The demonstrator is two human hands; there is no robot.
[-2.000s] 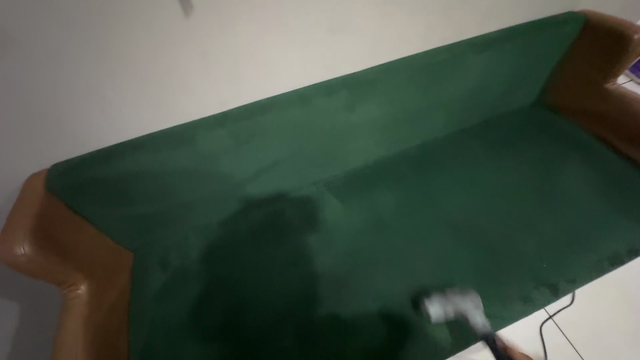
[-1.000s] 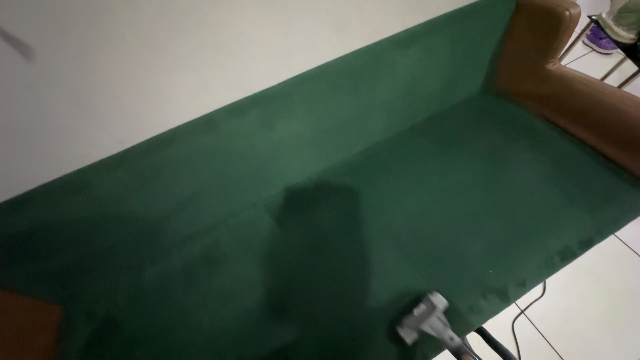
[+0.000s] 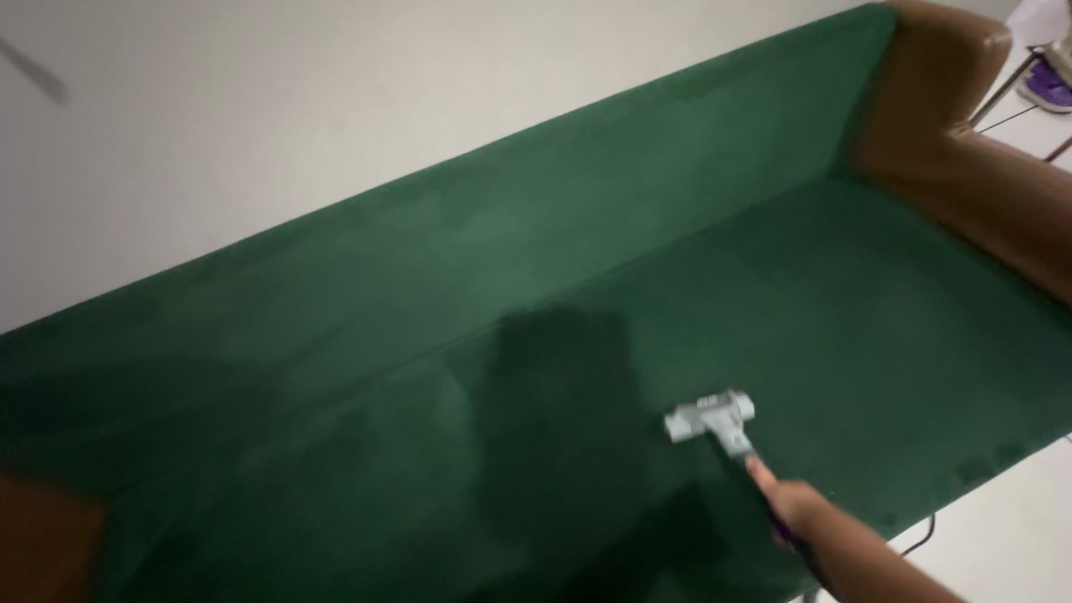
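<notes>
My right hand [image 3: 796, 507] is closed around the dark tube of a vacuum cleaner, at the lower right. Its index finger points along the tube toward the grey vacuum floor head [image 3: 712, 417]. That head lies on the green fabric seat of a sofa [image 3: 837, 335], a little right of a dark shadow. Behind the seat rises the green backrest [image 3: 519, 209]. My left hand is out of view.
A brown leather-like armrest [image 3: 930, 100] bounds the sofa at the right, and part of another [image 3: 46, 536] shows at lower left. A pale wall [image 3: 335, 100] stands behind. A cord [image 3: 921, 536] lies on the light floor. A purple shoe [image 3: 1047, 88] is at upper right.
The vacuum head has moved from near the seat's front edge farther in over the seat. My right hand and forearm now show much more. The view has shifted to the right since the oldest frame.
</notes>
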